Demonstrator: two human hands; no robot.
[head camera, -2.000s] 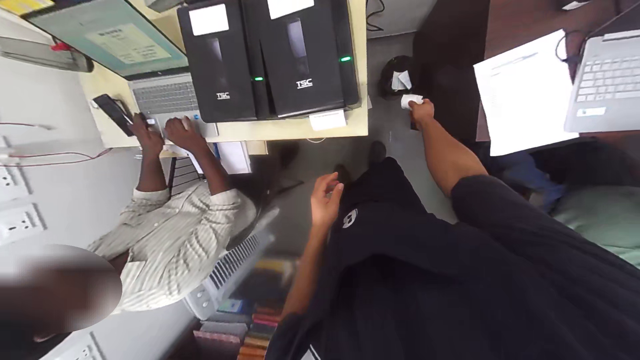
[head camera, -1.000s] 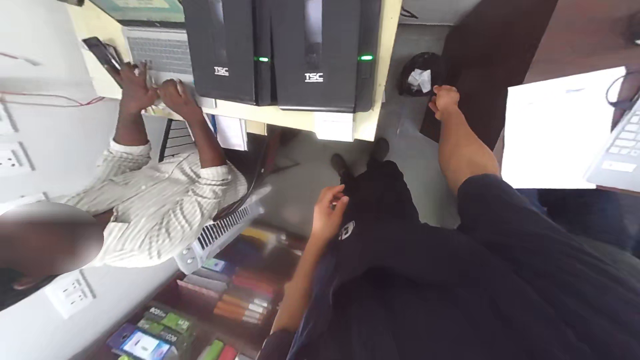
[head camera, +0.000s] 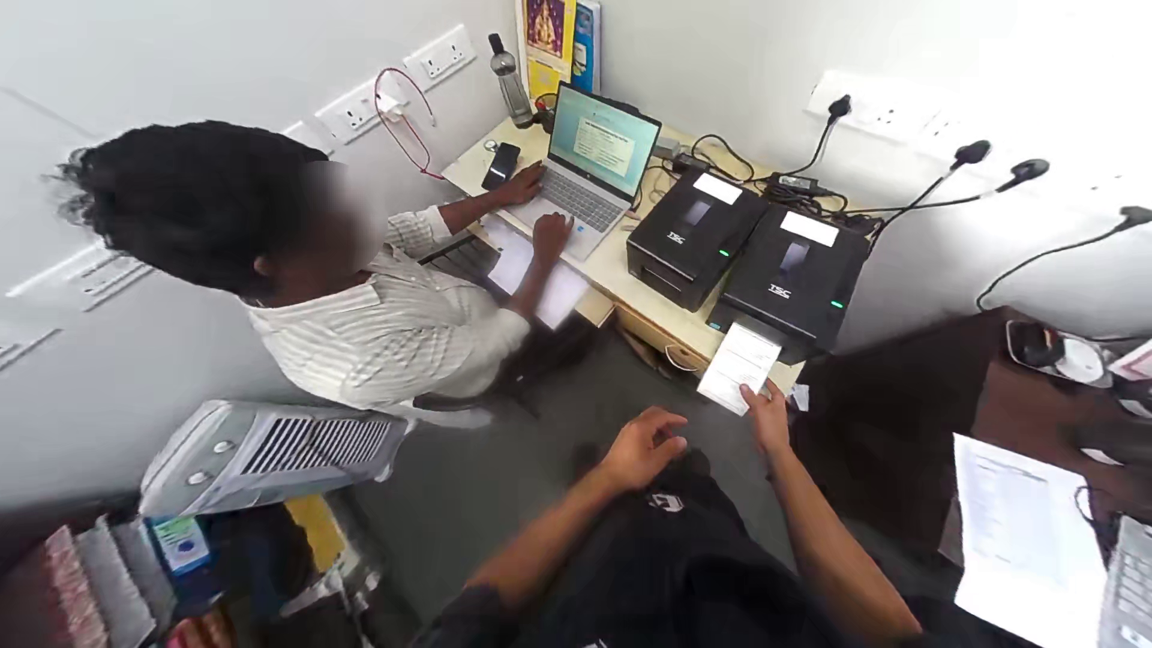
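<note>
Two black TSC label printers stand side by side on a light desk, the left printer and the right printer, each with a green light lit. A strip of white printed labels hangs from the front of the right one. My right hand has its thumb and fingers on the strip's lower right edge. Low and to the left of the strip, my left hand is held in the air with its fingers loosely curled and apart, holding nothing.
At the left a seated person in a striped shirt types on a laptop. A phone and a bottle are beside it. An air cooler stands lower left. Papers lie on the dark desk at right. Cables run behind the printers.
My right hand has moved from beside the black bin, where it held a crumpled white piece and let it go, to the label strip at the right printer. The view has swung up and turned.
</note>
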